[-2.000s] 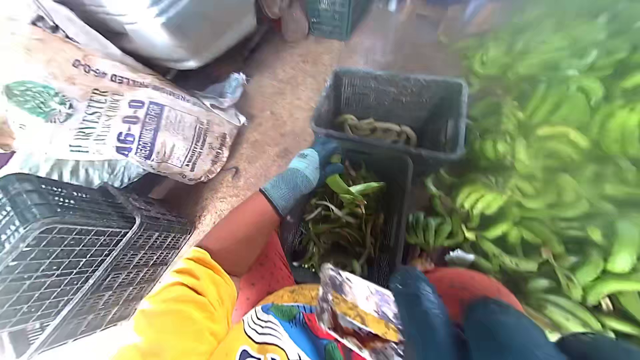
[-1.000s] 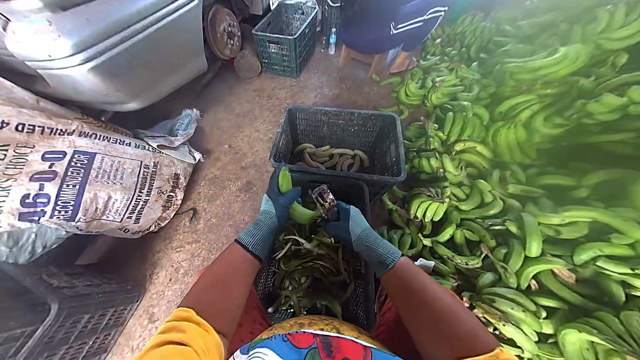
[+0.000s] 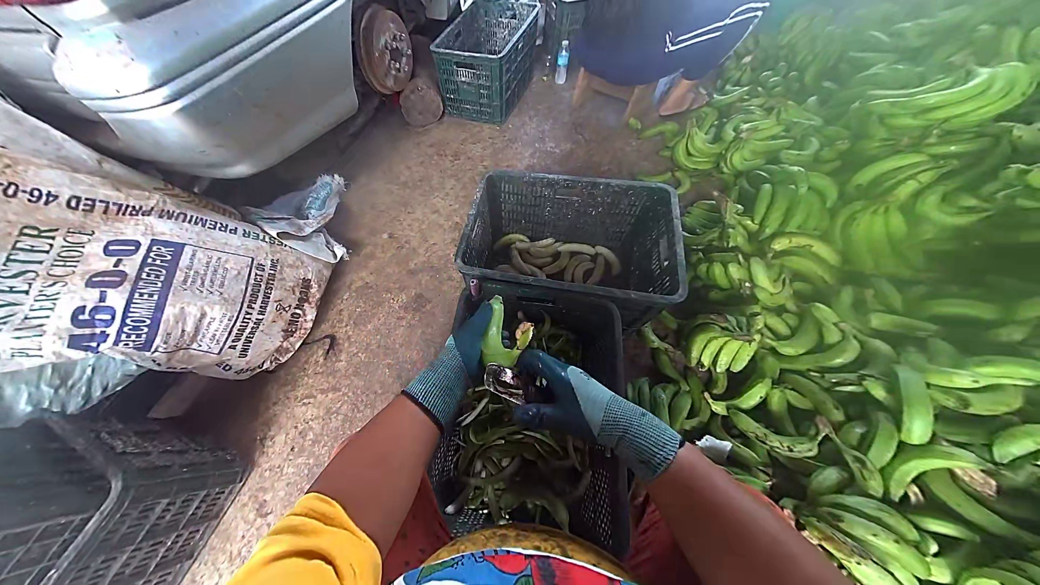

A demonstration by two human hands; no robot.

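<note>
My left hand (image 3: 469, 341), in a blue-and-grey coated glove, grips a green banana (image 3: 500, 345) with a loose piece of peel standing off its side. In my right hand (image 3: 556, 390), gloved alike, is a small tool with a dark, shiny flat head (image 3: 504, 383), held against the banana's lower end; its exact kind cannot be told. Both hands are over a black plastic crate (image 3: 608, 504) holding green peels (image 3: 520, 463). Just beyond, a second black crate (image 3: 662, 236) holds several pale peeled bananas (image 3: 561, 258).
Green bananas (image 3: 796, 349) cover the floor at right. A fertilizer sack (image 3: 187, 284) and a black crate (image 3: 130, 487) lie at left. Behind are a silver car bumper (image 3: 227, 89), a green crate (image 3: 487, 77), a plastic bottle (image 3: 562, 63) and a person in dark clothing (image 3: 650, 41).
Two seconds ago my left hand was at the crates' shared edge; now it holds a banana above the peels. Since one second ago, the banana has turned more upright and a piece of peel stands off it.
</note>
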